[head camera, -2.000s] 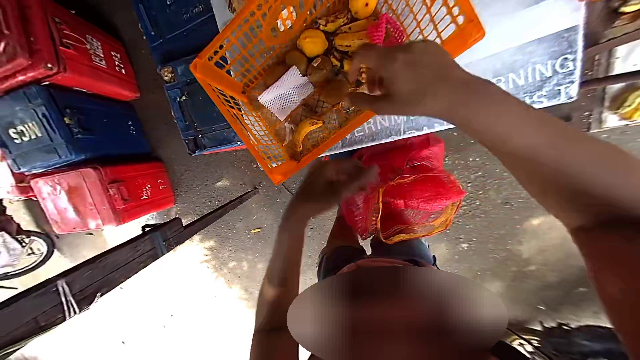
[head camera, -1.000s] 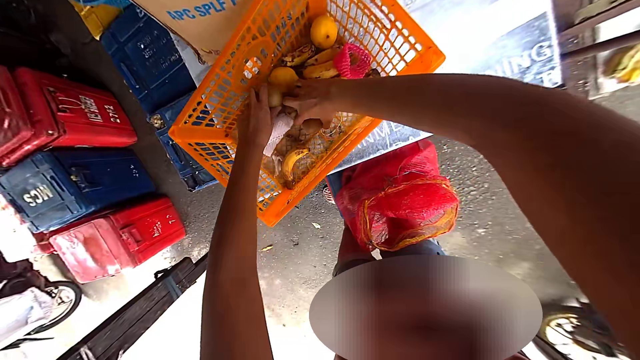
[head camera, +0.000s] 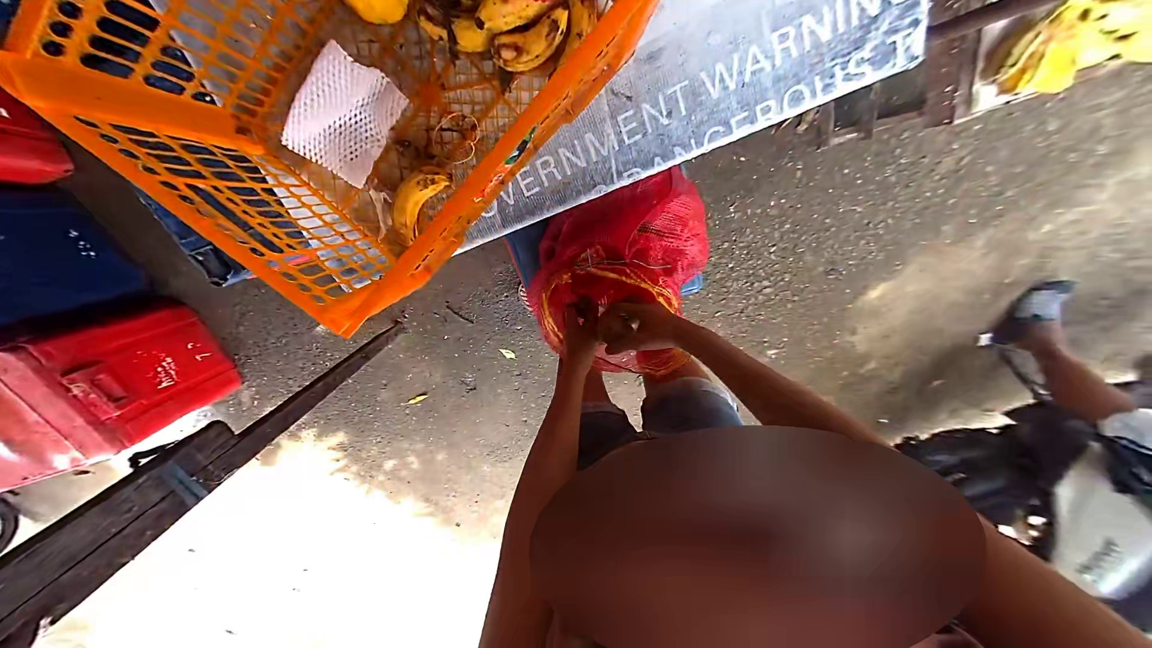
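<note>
Both hands are together at the mouth of a red mesh sack (head camera: 661, 220), which hangs in front of the legs. My left hand (head camera: 580, 333) is on the left with its fingers bent, and my right hand (head camera: 632, 326) is curled right beside it. Whether a small item is between the fingers cannot be told. Above them, an orange plastic crate (head camera: 117, 99) is tilted in view, holding several spotted bananas (head camera: 531, 40), a single banana (head camera: 418, 200), a yellow fruit (head camera: 378, 7) and a white foam net sleeve (head camera: 344, 112).
A printed grey sheet (head camera: 720, 81) lies under the crate. Red (head camera: 117, 387) and blue (head camera: 63, 252) plastic boxes stand at the left, above a dark wooden beam (head camera: 108, 513). More bananas (head camera: 1062, 45) are at the upper right. A person's leg (head camera: 1062, 360) and a motorbike are at the right.
Both hands have left the inside of the crate and come down to the mouth of the red sack. A person's leg has come into view at the right.
</note>
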